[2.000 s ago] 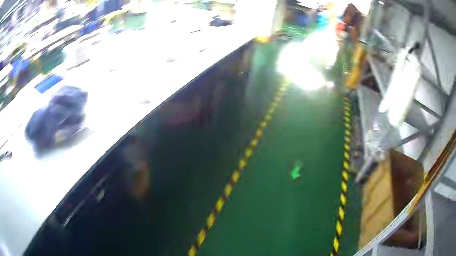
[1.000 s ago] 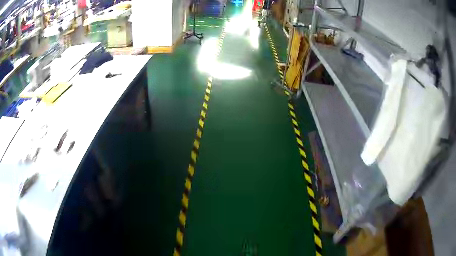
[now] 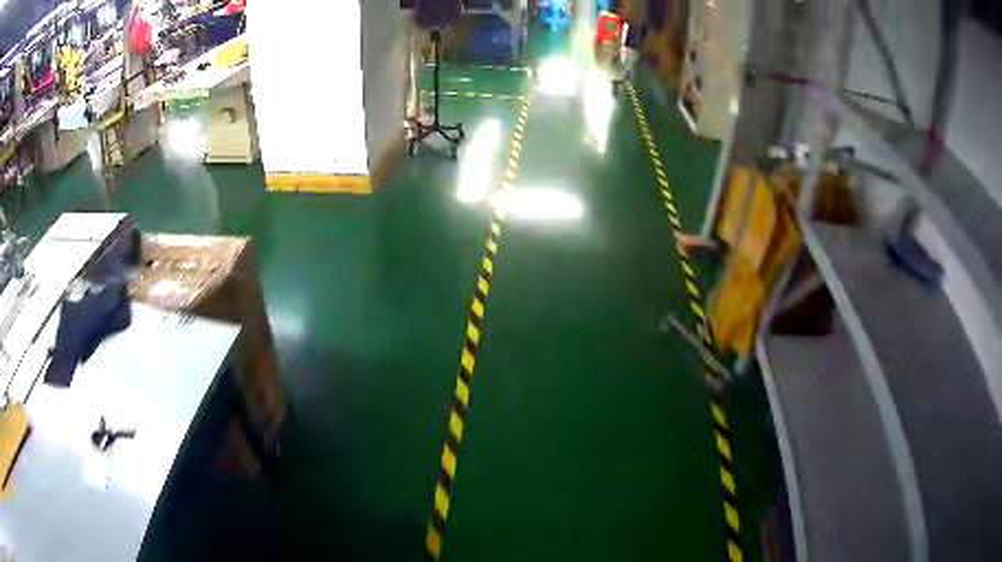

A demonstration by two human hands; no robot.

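Neither of my hands is in the picture. Nearest in front of me is the green floor (image 3: 571,362) between two yellow-black tape lines. At the left is the end of a white table (image 3: 165,373). On it lie a dark navy cloth (image 3: 88,324), a small dark object (image 3: 110,435), too blurred to name, and a yellow piece (image 3: 11,439) at the left picture edge.
Grey metal shelves (image 3: 835,417) run along the right, with a yellow-orange item (image 3: 753,263) at their far end. A brown box-like stand (image 3: 198,263) adjoins the table end. Further off are a white pillar (image 3: 313,88) with a yellow base and a dark wheeled stand (image 3: 436,99).
The view has moved forward along the aisle. The white table's end, pillar and shelf end are nearer, and the white garment on the right has left the picture.
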